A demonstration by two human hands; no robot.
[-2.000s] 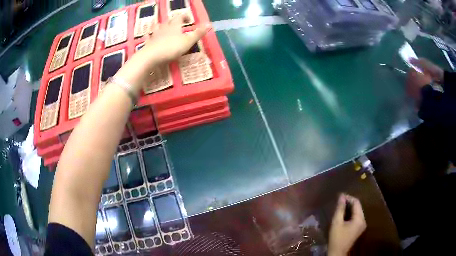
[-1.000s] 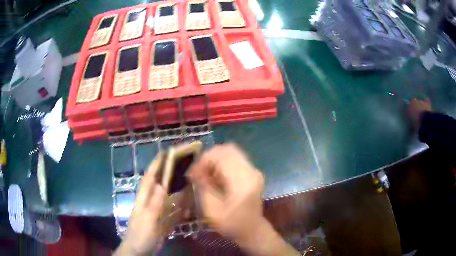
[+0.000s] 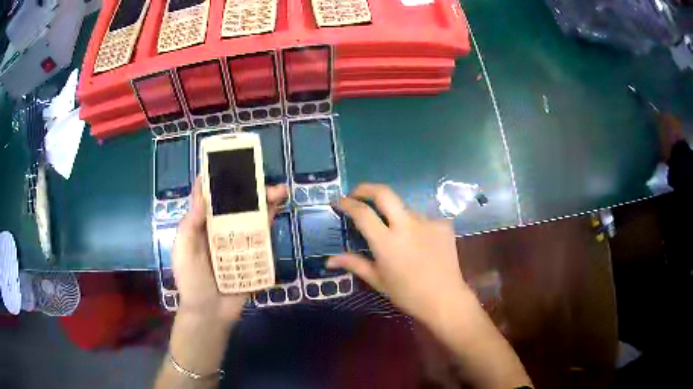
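Observation:
My left hand (image 3: 199,254) holds a gold keypad phone (image 3: 242,251) upright, with its dark screen and keys facing me. My right hand (image 3: 410,254) is at the right edge of the lens sheet (image 3: 312,190). Its thumb and forefinger are apart over a lens in the lowest row, and I see nothing held between them. The clear sheet carries dark windows in rows with rings below each. Its top row leans against the red foam trays. The phone and my left hand hide part of the sheet.
Stacked red trays (image 3: 395,76) with gold phones stand behind the sheet. A shiny film scrap (image 3: 458,196) lies at right. White cloth (image 3: 64,140), a pale tool (image 3: 43,213) and a white box (image 3: 45,38) are at left. Wrapped plastic (image 3: 623,26) and another person's hand (image 3: 669,133) are at right.
The phone has turned from tilted to upright, facing me. My right hand has moved off it to the sheet's right edge. A shiny scrap now lies on the mat. The view has shifted down.

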